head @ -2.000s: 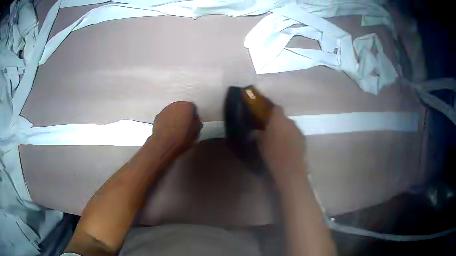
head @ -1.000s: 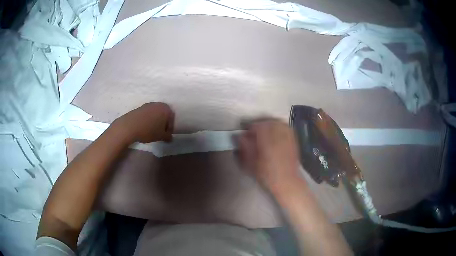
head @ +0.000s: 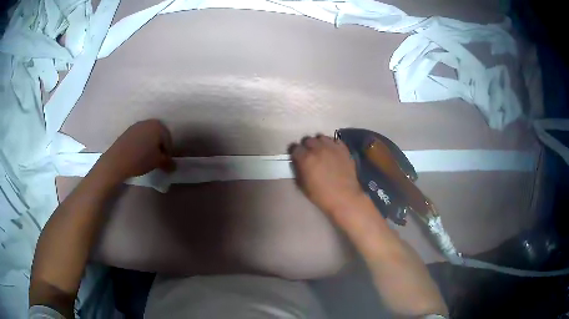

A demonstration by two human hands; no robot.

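Observation:
A long white fabric strip [head: 237, 168] lies across the pinkish-beige board [head: 249, 230]. My left hand [head: 142, 149] is closed on the strip at the left, with a small loose flap of cloth just right of and below it. My right hand [head: 323, 165] rests on the strip right of the middle, fingers bent; whether it pinches the cloth is hidden. The dark iron [head: 387, 171] with an orange-brown handle stands on the strip just right of my right hand, not held. Its sole is hidden.
White bands [head: 274, 7] run along the far side, with a tangled heap [head: 430, 68] at the far right. A bulky white cloth pile [head: 19, 180] covers the left. The iron's pale cord [head: 499, 268] trails off right past the board's near edge.
The iron was in my right hand two seconds ago and now stands released. My right hand has come down onto the strip beside it. My left hand has moved left along the strip.

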